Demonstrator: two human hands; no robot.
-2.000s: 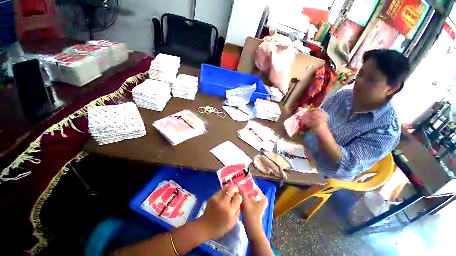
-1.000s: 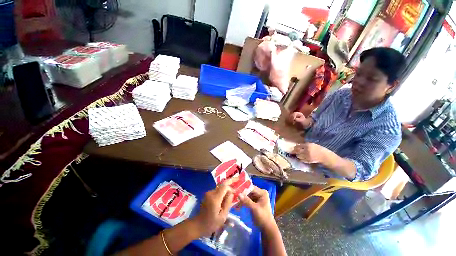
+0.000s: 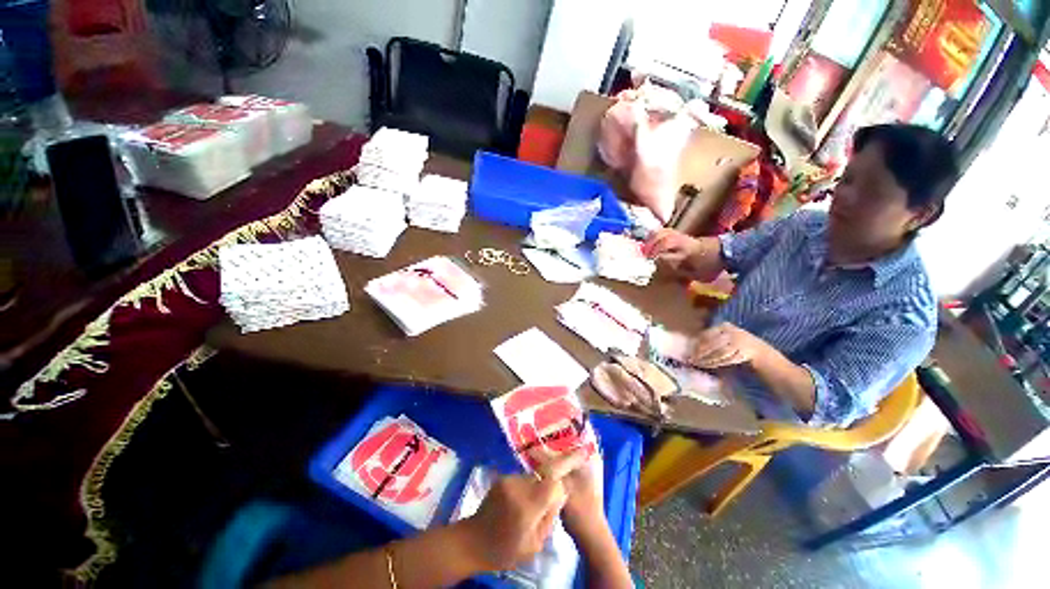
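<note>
A red-and-white printed card with a black diagonal mark (image 3: 543, 422) is held up over the near blue tray (image 3: 623, 460). My left hand (image 3: 518, 513) and my right hand (image 3: 585, 502) are close together at its lower edge, both gripping it. Exactly how the fingers overlap is hard to tell. Packed cards (image 3: 397, 469) lie in the left of the tray. Clear plastic bags (image 3: 550, 564) lie in the tray under my hands, partly hidden by them.
A white card (image 3: 539, 358), a glossy card stack (image 3: 426, 295), rubber bands (image 3: 496, 260), white stacks (image 3: 282, 283) and a beige-pink bundle (image 3: 632, 382) lie on the brown table (image 3: 380, 358). A second blue bin (image 3: 541, 193) stands behind. A person (image 3: 829, 305) sits at right.
The held card is turned more upright, and my hands have come together at its lower edge. The other person's one hand has moved to the small white stack near the second bin.
</note>
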